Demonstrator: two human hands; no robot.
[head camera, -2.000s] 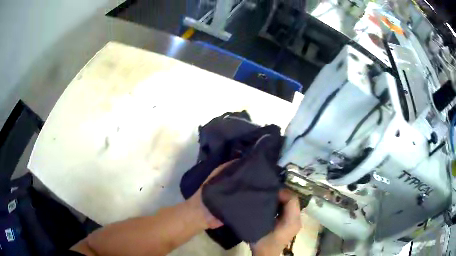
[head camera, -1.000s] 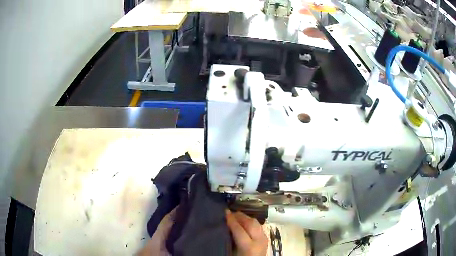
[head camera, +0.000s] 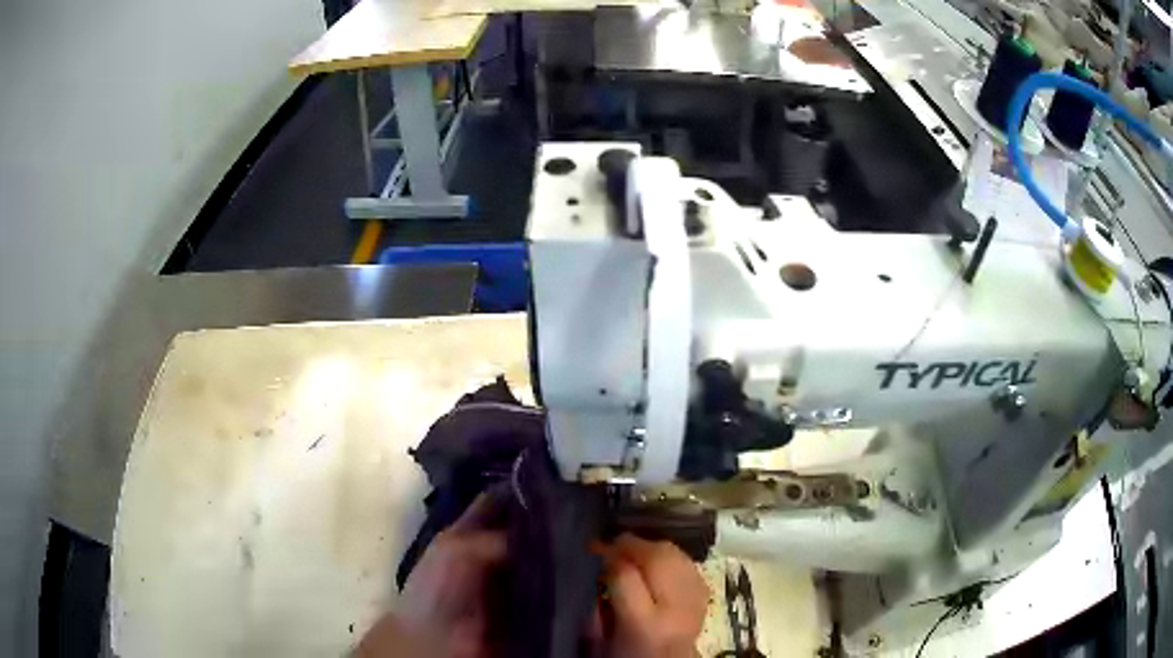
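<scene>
The dark pouch body (head camera: 547, 553) hangs at the end of the cylinder arm (head camera: 823, 533), its upper edge under the sewing machine head (head camera: 592, 321). A thin pale line shows along its folds. My left hand (head camera: 453, 585) is blurred and grips the cloth from the left, its fingers partly behind a fold. My right hand (head camera: 654, 594) holds the cloth's right side with bent fingers, just below the dark block (head camera: 669, 524). The needle and presser foot are mostly hidden by the head and cloth.
The worn pale tabletop (head camera: 270, 476) spreads left of the work. Thread snips (head camera: 740, 611) lie right of my right hand. Loose dark thread (head camera: 958, 599) lies at the machine base. Thread cones (head camera: 1007, 80) and a blue tube (head camera: 1029, 142) stand at upper right. Other tables (head camera: 386, 39) are behind.
The view has swung from a tilted angle to face the machine. The cloth has gone from beside the arm's end to under the head, both hands still on it.
</scene>
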